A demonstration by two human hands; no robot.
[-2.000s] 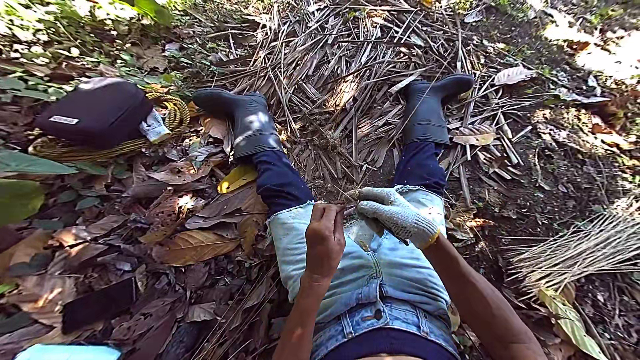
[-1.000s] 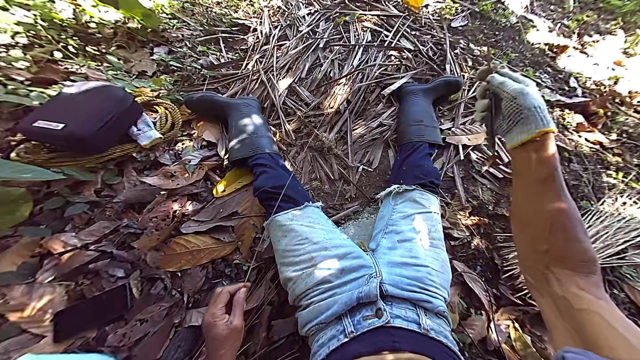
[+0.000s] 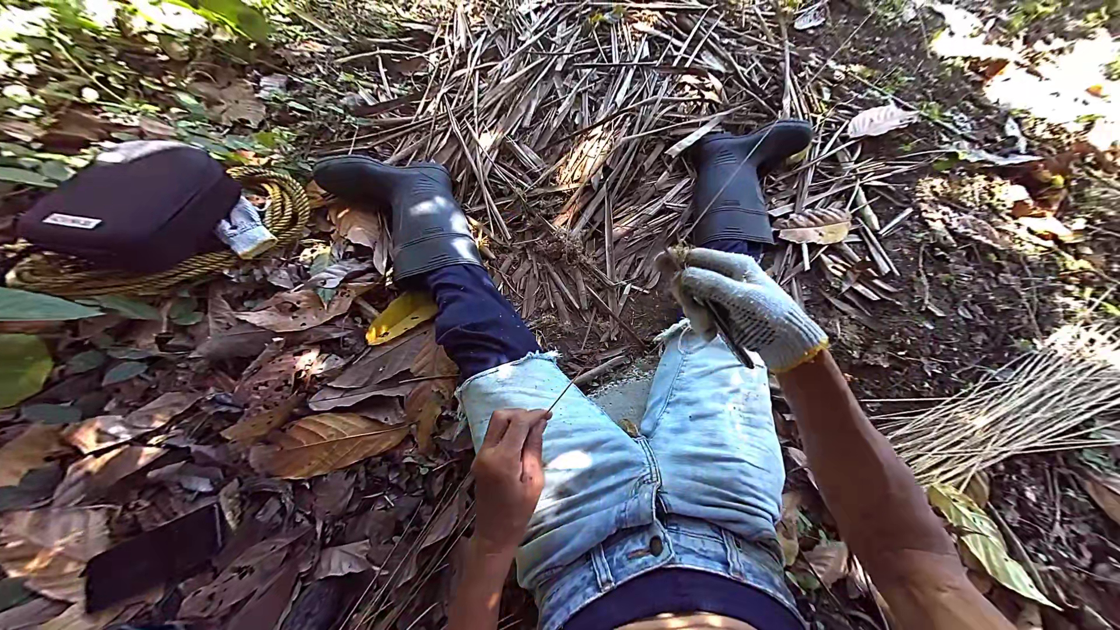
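My left hand [image 3: 509,472], bare, is over the left thigh of the light denim shorts [image 3: 595,490] and pinches the end of a thin dark stick [image 3: 562,396] between thumb and fingers. My right hand [image 3: 739,306], in a white knit glove with a yellow cuff edge, is above the right knee. A dark tool [image 3: 731,335], perhaps a knife, is held in its palm, its blade mostly hidden. Some brown fibre shows at the gloved fingertips, and a thin strand [image 3: 731,179] rises from there toward the right boot. Whether that strand belongs to the stick, I cannot tell.
Black rubber boots [image 3: 429,223] rest on dry palm leaf litter [image 3: 560,114]. A dark zipped case [image 3: 131,206] lies on coiled yellow-black rope [image 3: 293,206] at left. A black flat object [image 3: 153,556] is at lower left. A bundle of thin sticks [image 3: 1006,402] lies at right.
My gloved right hand has come down and inward from the upper right to above the right knee. My left hand has moved up and inward, onto the left thigh.
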